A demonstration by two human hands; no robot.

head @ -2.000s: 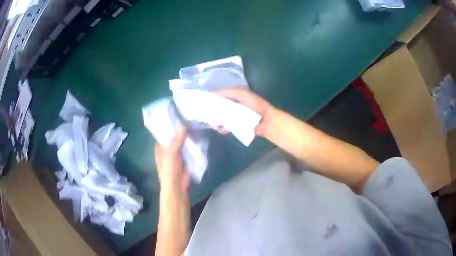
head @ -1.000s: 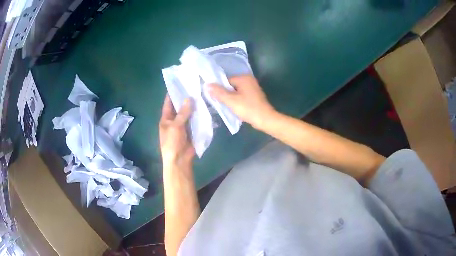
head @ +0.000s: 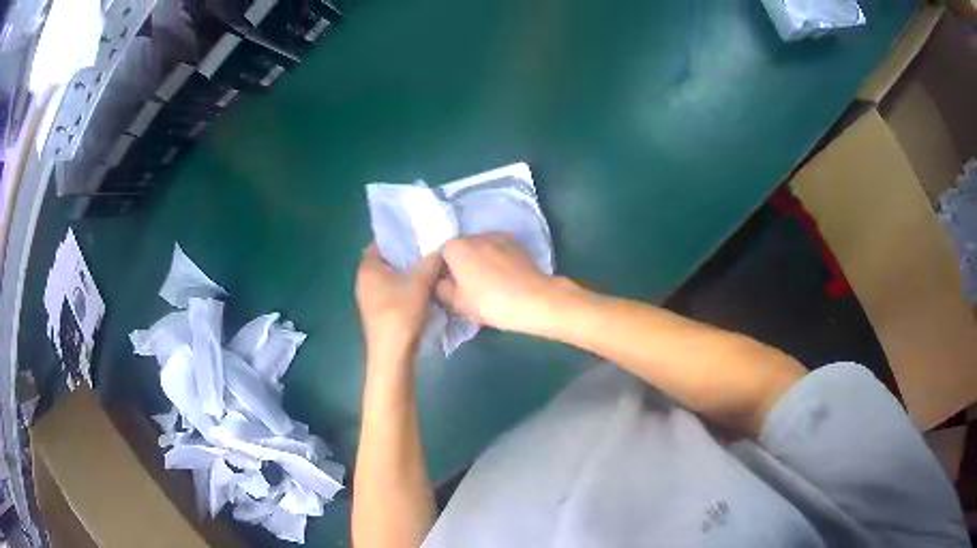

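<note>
White sleeves (head: 412, 219) are bunched between my two hands over the bench, partly hidden by the fingers. My left hand (head: 402, 294) grips them from the left side. My right hand (head: 493, 280) pinches them from the right, with its fingers against my left hand. A square tray with a pale rim (head: 484, 178) lies flat just behind and under my right hand, and its near part is covered. A loose pile of white sleeves (head: 230, 401) lies on the bench at the left.
Black boxes (head: 204, 102) line the far left edge of the green bench (head: 632, 139). A printed sheet (head: 73, 305) lies at left. A carton (head: 107, 471) stands at lower left, another carton (head: 884, 257) at right. A clear-wrapped item (head: 814, 15) is at top right, a red stool (head: 820, 241) beside the bench.
My hands have come together around the sleeves, which were spread as two strips a second ago. The camera view has shifted, so the bench and pile appear lower.
</note>
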